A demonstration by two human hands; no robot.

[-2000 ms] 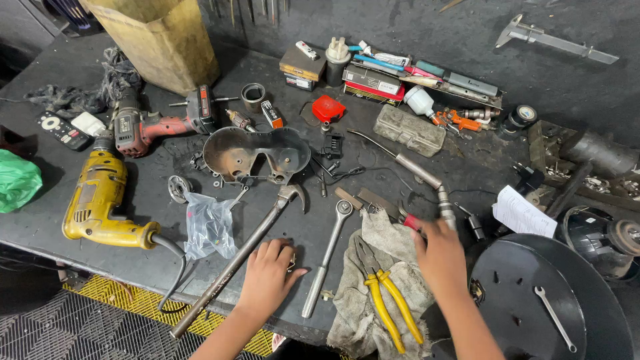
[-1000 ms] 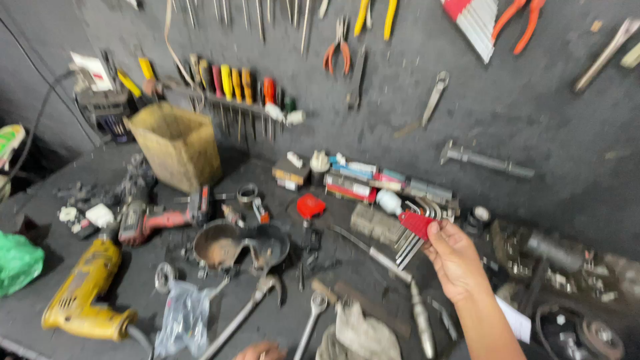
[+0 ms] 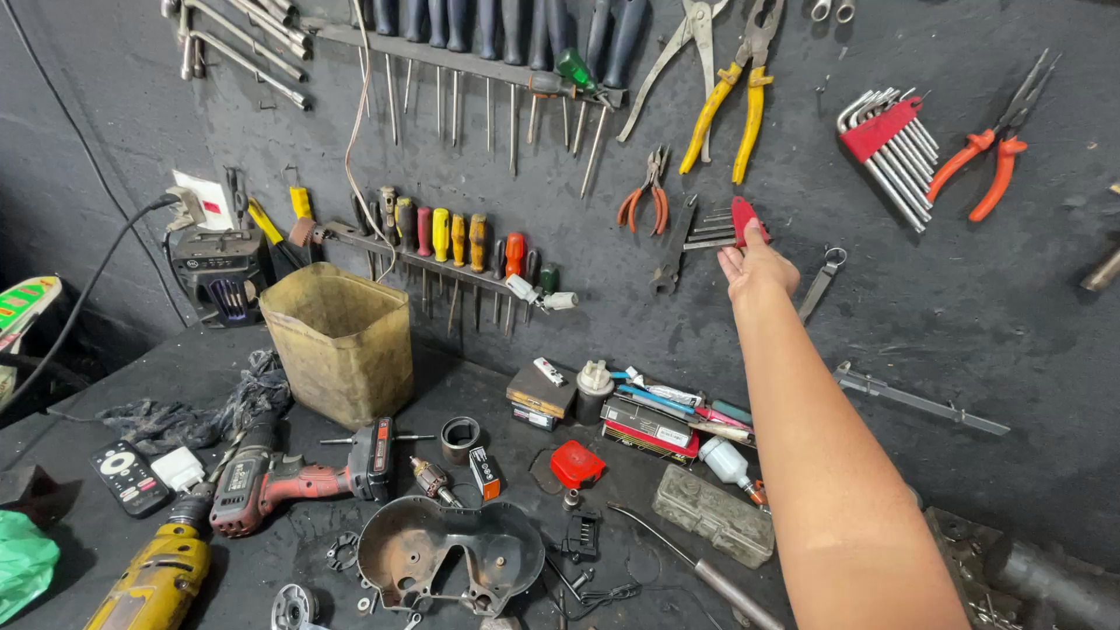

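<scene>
My right hand (image 3: 759,267) reaches up to the black tool wall and grips the red holder of a hex key set (image 3: 748,220), whose keys point left. Close to its left hang a flat metal wrench (image 3: 675,248) and small orange-handled pliers (image 3: 645,194). A combination wrench (image 3: 821,284) hangs just right of the wrist. Yellow-handled pliers (image 3: 731,96) hang above, and a larger hex key set in a red holder (image 3: 885,144) hangs to the right beside orange long-nose pliers (image 3: 997,144). My left hand is out of view.
Screwdrivers fill two wall racks (image 3: 459,267). A vernier caliper (image 3: 923,401) hangs low on the wall. On the bench are a yellowed plastic container (image 3: 341,359), a red cordless drill (image 3: 289,486), a yellow drill (image 3: 157,577), a metal housing (image 3: 451,560) and a grey plastic case (image 3: 713,516).
The view has tilted up to the wall. My right hand has risen from the bench with the red-holder hex keys and is now at the wall. My left hand has left the view.
</scene>
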